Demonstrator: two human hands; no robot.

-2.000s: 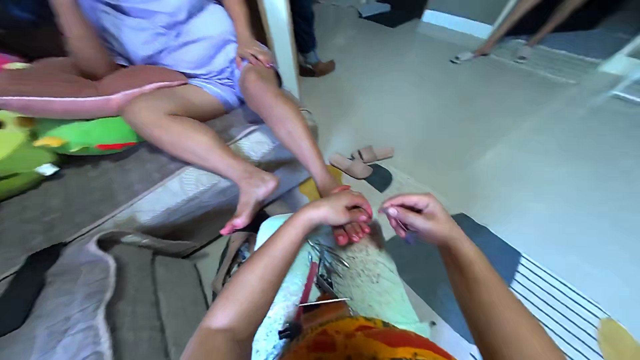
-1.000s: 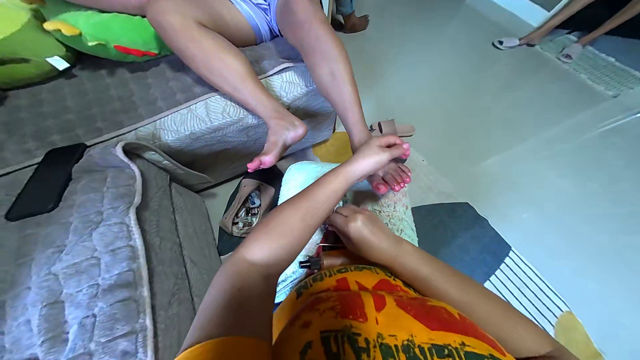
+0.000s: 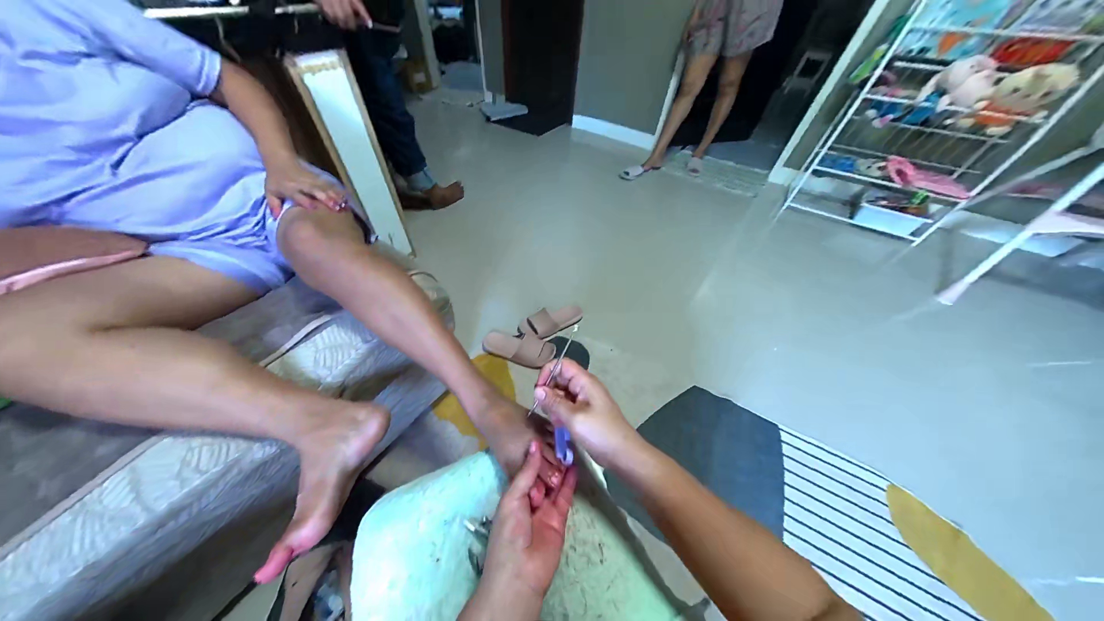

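Note:
My left hand is closed around the toes of a seated person's foot, which rests on a pale green towel over my lap. Pinched upright in the fingers of my right hand, just above the toes, is a thin metal tool. A small purple-blue item sits between my right hand and the toes; whether that hand holds it too, I cannot tell. Pink polish shows on the toenails. Small metal tools lie on the towel beside my left wrist, partly hidden.
The person's other foot hangs by the mattress edge. Beige slides lie on the floor beyond the foot. A patterned rug is at right, a white rack with plush toys farther back. Two other people stand behind.
My right hand has come up from near my lap to the toes and now holds a thin tool. My left hand has moved to beneath the toes. The view has tilted up.

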